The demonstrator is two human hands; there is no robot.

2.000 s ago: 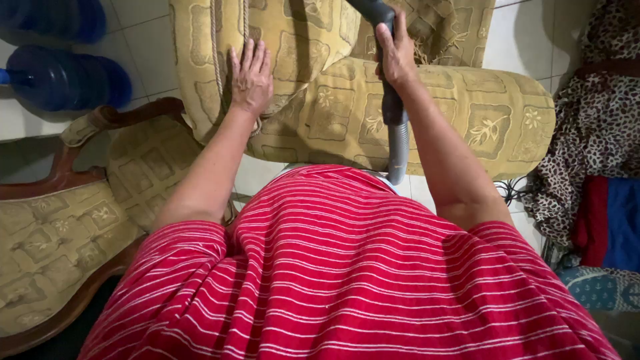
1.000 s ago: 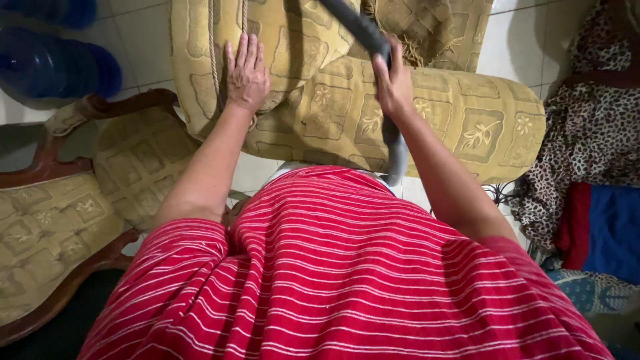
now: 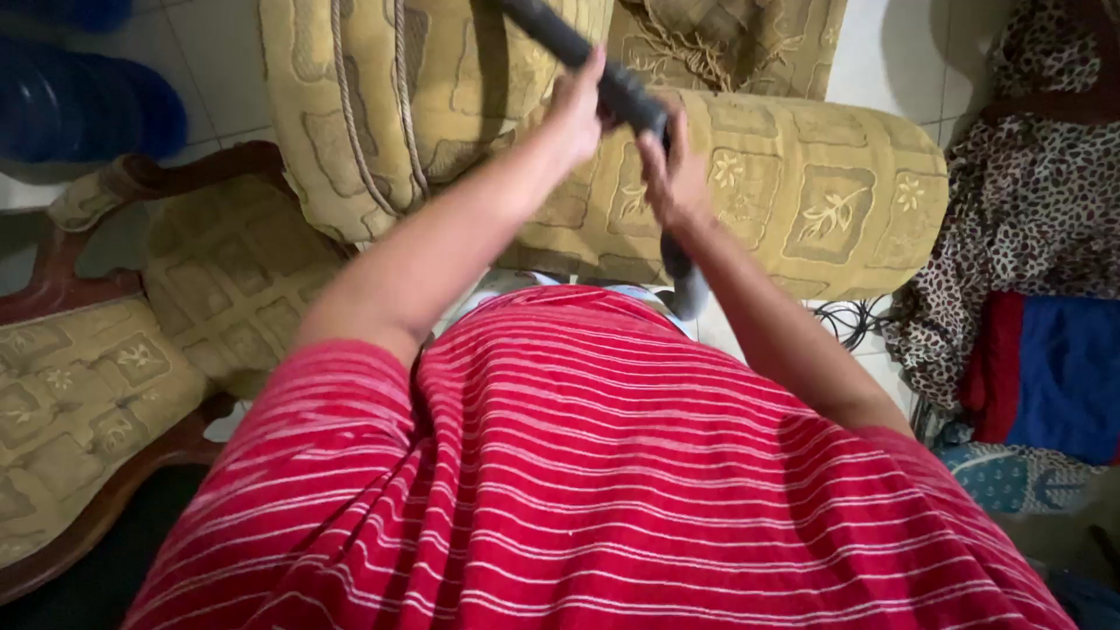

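Note:
Both hands are on a black vacuum cleaner tube [image 3: 556, 35] that slants from the top middle down to the right, above a sofa with gold patterned upholstery [image 3: 822, 192]. My left hand [image 3: 579, 114] is at the tube, slightly blurred, its fingers partly behind the wrist. Lower down, my right hand [image 3: 678, 171] grips the handle end. From there a grey hose [image 3: 689, 293] bends down beside my shirt. The tube's far end lies outside the view. Two twisted cords [image 3: 407, 96] run over the upholstery at the left.
A carved wooden chair [image 3: 175, 179] with matching upholstery stands at left, blue plastic water bottles [image 3: 87, 105] behind it. Leopard-print cloth [image 3: 1032, 201] and red and blue fabric [image 3: 1067, 376] lie at right. Black cables [image 3: 844, 324] rest on the tiled floor by the sofa's end.
My left hand has left the upholstery by the cord and moved right, onto the tube. The right hand stays at the handle, and the tube now slants more to the left.

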